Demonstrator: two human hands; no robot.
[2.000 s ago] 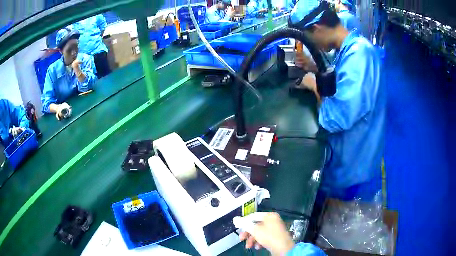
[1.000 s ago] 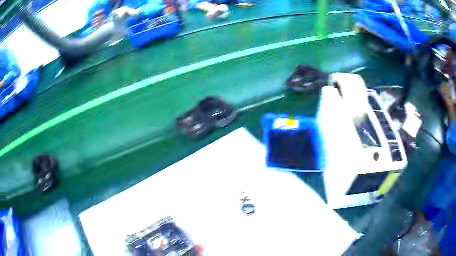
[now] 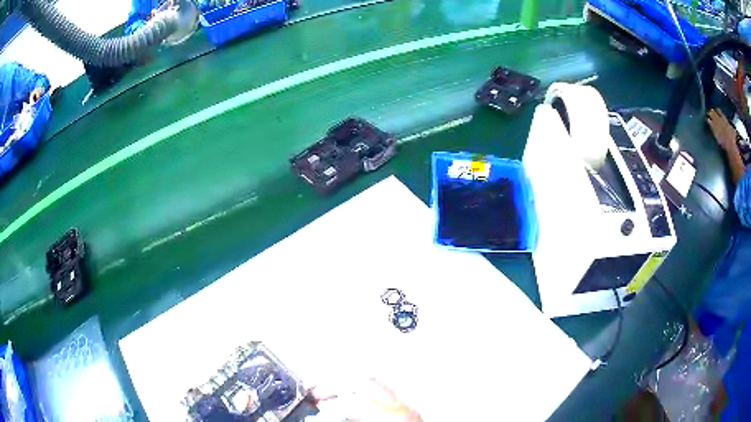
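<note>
An open black housing (image 3: 247, 389) with pale and silvery parts inside lies on the white work sheet (image 3: 329, 272), cut off by the bottom edge. My right hand (image 3: 366, 402) is at the bottom, washed out by glare, its fingertips at the housing's right edge. Whether it holds anything cannot be told. My left hand is out of the picture. Several thin black sealing rings (image 3: 402, 315) lie on the sheet right of the housing.
A blue parts bin (image 3: 445, 241) of black rings stands beside the white tape dispenser (image 3: 564, 272). Housings (image 3: 342, 155) sit on the green belt (image 3: 214, 181). Clear plastic (image 3: 78, 375) lies far left. Another person's hand (image 3: 725, 136) shows far right.
The view has swung left and down from the dispenser to the sheet. My right hand was at the dispenser's front and is now beside the housing.
</note>
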